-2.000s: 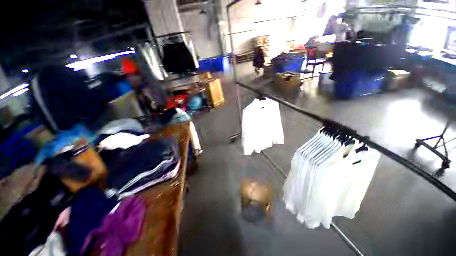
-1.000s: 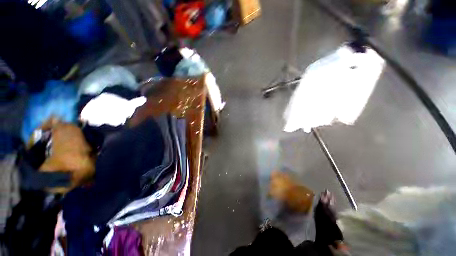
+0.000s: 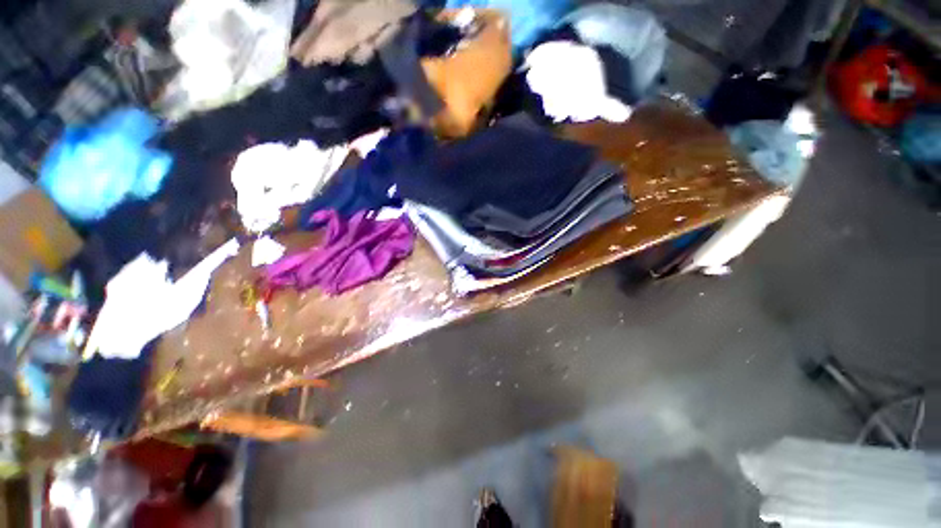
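Neither my left hand nor my right hand can be made out. The worn brown wooden table [image 3: 681, 170] runs diagonally in front of me. A stack of folded dark and grey garments [image 3: 526, 191] lies near its front edge, with a crumpled purple cloth [image 3: 356, 251] to its left. White cloths [image 3: 144, 304] lie at the left end. Small red and yellow tools, perhaps snips [image 3: 260, 301], lie by the purple cloth. White garments [image 3: 846, 483] show at the lower right, cut off by the frame edge. The picture is blurred.
A low brown stool [image 3: 585, 490] stands on the grey floor at the bottom. An orange-yellow stool part [image 3: 263, 425] shows under the table edge. Red cloth [image 3: 165, 485] is at the lower left. A blue bag [image 3: 103, 165] and a rack foot [image 3: 851, 387] flank the table.
The view has swung left and down to the table. The hanging white garments have shifted to the lower right edge, and the table's left end has come into view.
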